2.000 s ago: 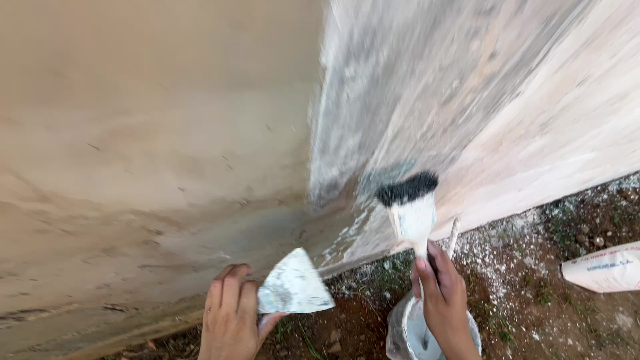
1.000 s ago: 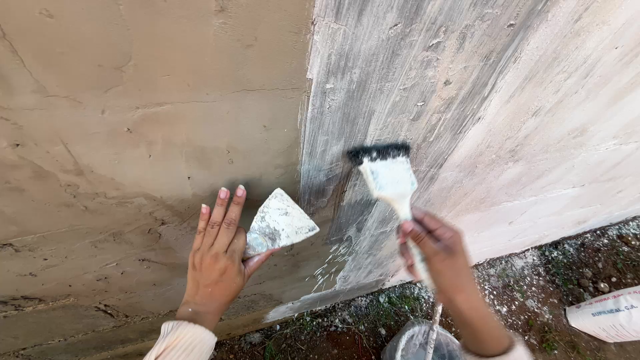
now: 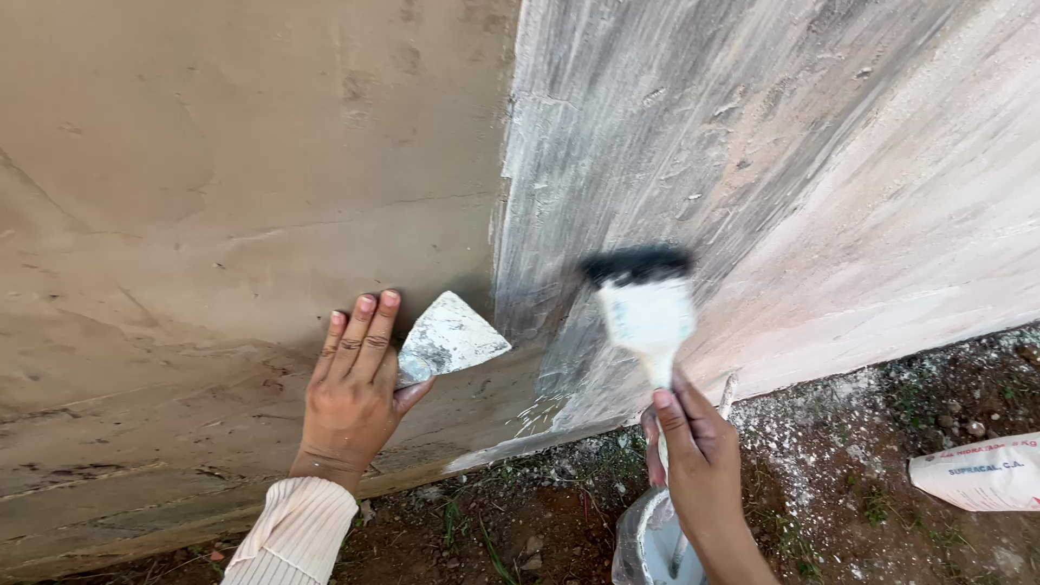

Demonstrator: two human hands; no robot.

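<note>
My left hand (image 3: pixel 349 398) rests with its fingers spread on the bare brown wall (image 3: pixel 244 162) and holds a putty knife with a whitish, stained blade (image 3: pixel 455 337) between thumb and palm; the knife's handle is hidden. In my right hand (image 3: pixel 695 455) is the handle of a wide paintbrush (image 3: pixel 650 313), coated white, with blurred dark bristles at the wall. Around the bristles the wall is streaked grey and white (image 3: pixel 601 162). Below my right hand stands a container of whitish liquid (image 3: pixel 650 544), partly hidden, with a stick in it.
Along the wall's foot runs brown soil (image 3: pixel 561 520) with grass tufts, small stones and white splatter. A white printed bag (image 3: pixel 987 471) lies on the ground at the right. The right part of the wall (image 3: pixel 918 236) is paler, coated pinkish white.
My left hand with the putty knife has moved up onto the wall from near its foot. The brush has moved up the wall since the earliest frame, still in my right hand.
</note>
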